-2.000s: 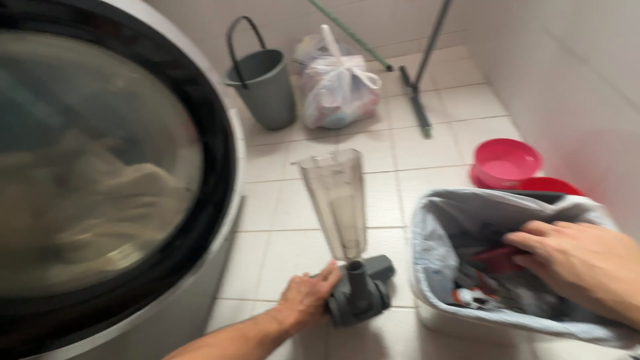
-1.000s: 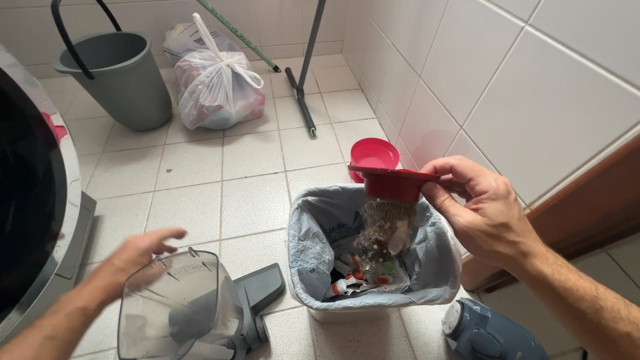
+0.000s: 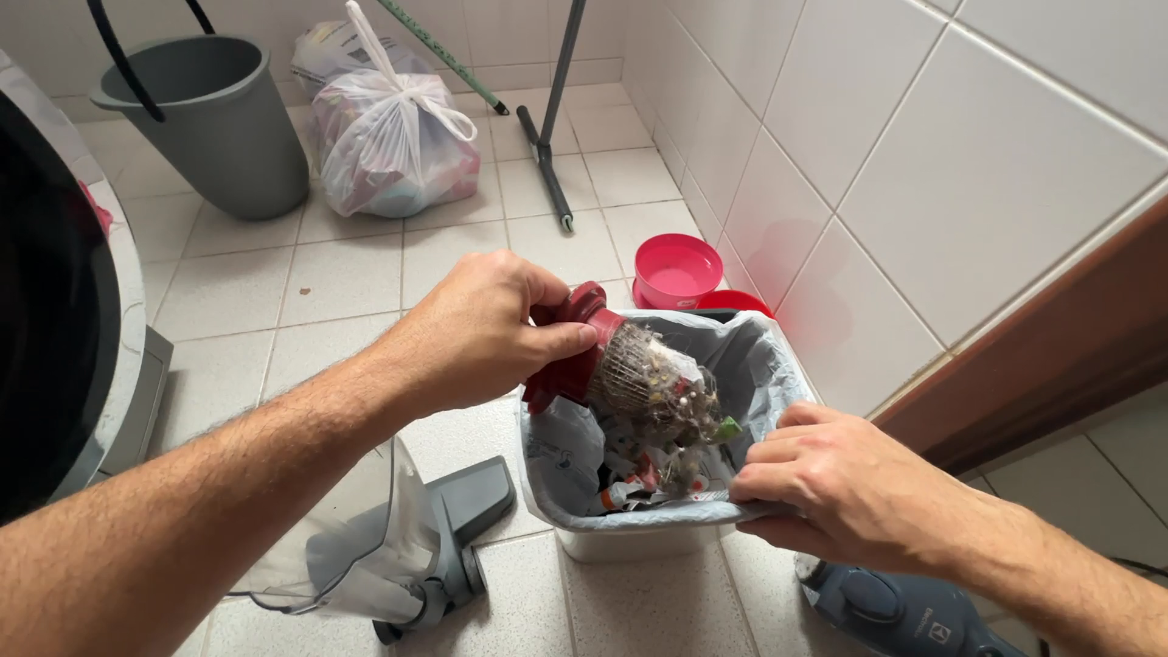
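My left hand (image 3: 484, 328) grips the red plastic rim of a vacuum cleaner filter (image 3: 589, 338), tilted over a lined trash bin (image 3: 630, 526). Gray dust, hair and debris (image 3: 662, 388) cling around its mesh and hang above the litter inside. At the bin's right front edge, my right hand (image 3: 812, 474) has its fingers curled on the gray liner bag. A clear dust container (image 3: 347, 538), joined to a gray floor nozzle (image 3: 470, 502), rests on the tiles to the left. Beneath my right forearm lies the dark blue handheld vacuum body (image 3: 890, 602).
Behind the bin are a pink bowl (image 3: 677, 269) and a red one (image 3: 735, 301). Farther back stand a gray bucket (image 3: 214, 128), a tied plastic bag (image 3: 397, 141) and a squeegee (image 3: 547, 164). A front-loading machine (image 3: 55, 274) borders the left; a tiled wall (image 3: 876, 164) borders the right.
The filter has passed from my right hand to my left. My right hand has moved down to the bin's edge. My left hand has left the area beside the clear container.
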